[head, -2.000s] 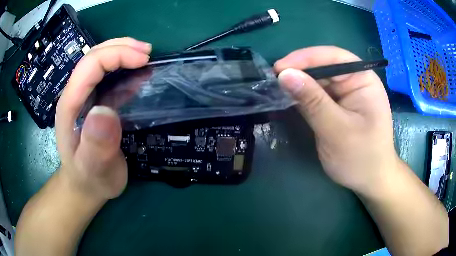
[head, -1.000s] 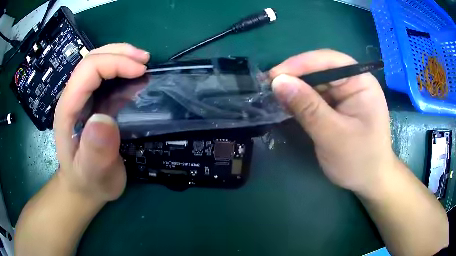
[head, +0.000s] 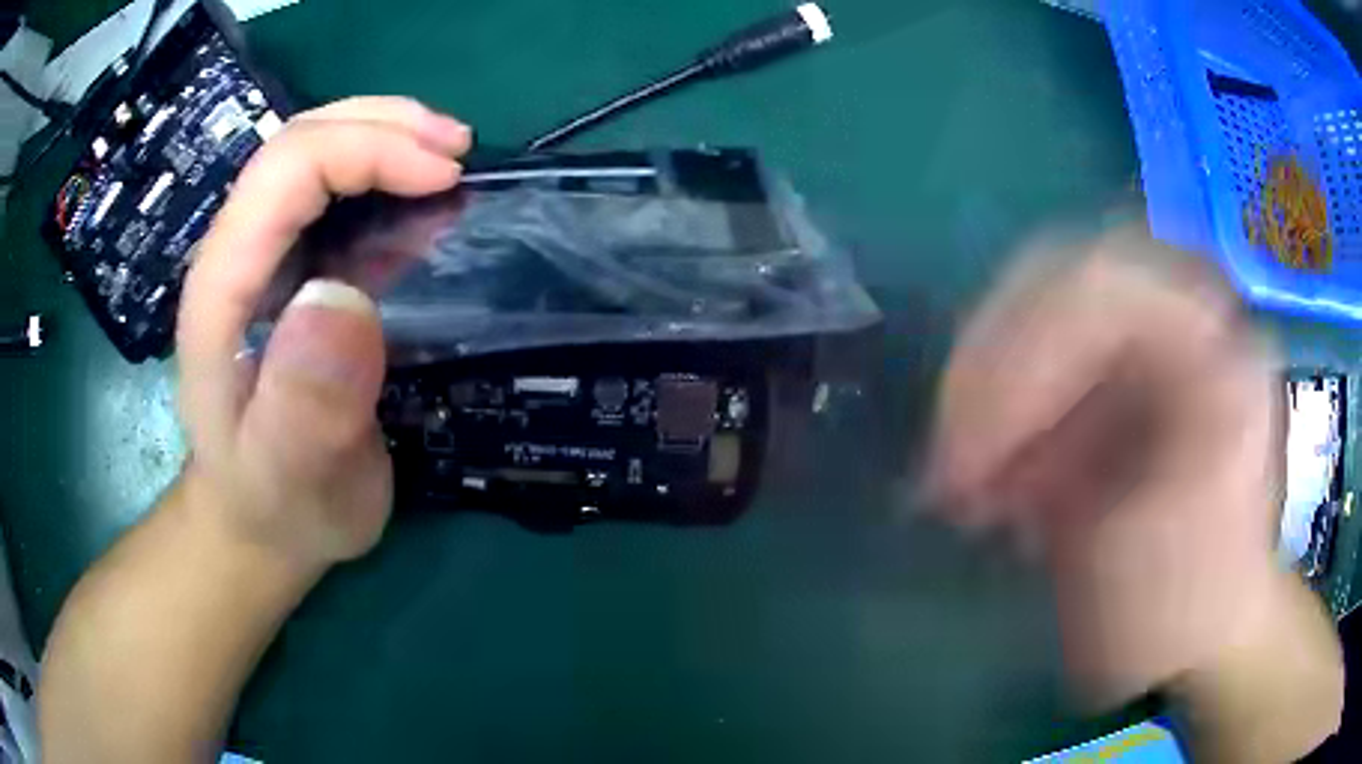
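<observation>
My left hand [head: 306,314] grips the left end of a black LCD screen module [head: 702,187] in wrinkled clear protective film [head: 627,276]. The screen is held tilted above a black main board [head: 568,448] in its housing on the green mat and hides the board's upper part. A pale connector [head: 545,387] shows on the board. My right hand [head: 1105,463] is off to the right of the screen and strongly blurred; whether it still holds the black tool cannot be told.
A second board unit [head: 165,179] lies at the upper left. A black cable with a round connector [head: 769,41] runs behind the screen. A blue basket [head: 1195,164] with rubber bands [head: 1289,212] stands at the upper right. A narrow black part [head: 1314,463] lies at the right, partly behind my right hand.
My right hand has let go of the screen's right end and moved right and down. My left hand still holds the screen, which has shifted slightly. The black tool is no longer clearly visible.
</observation>
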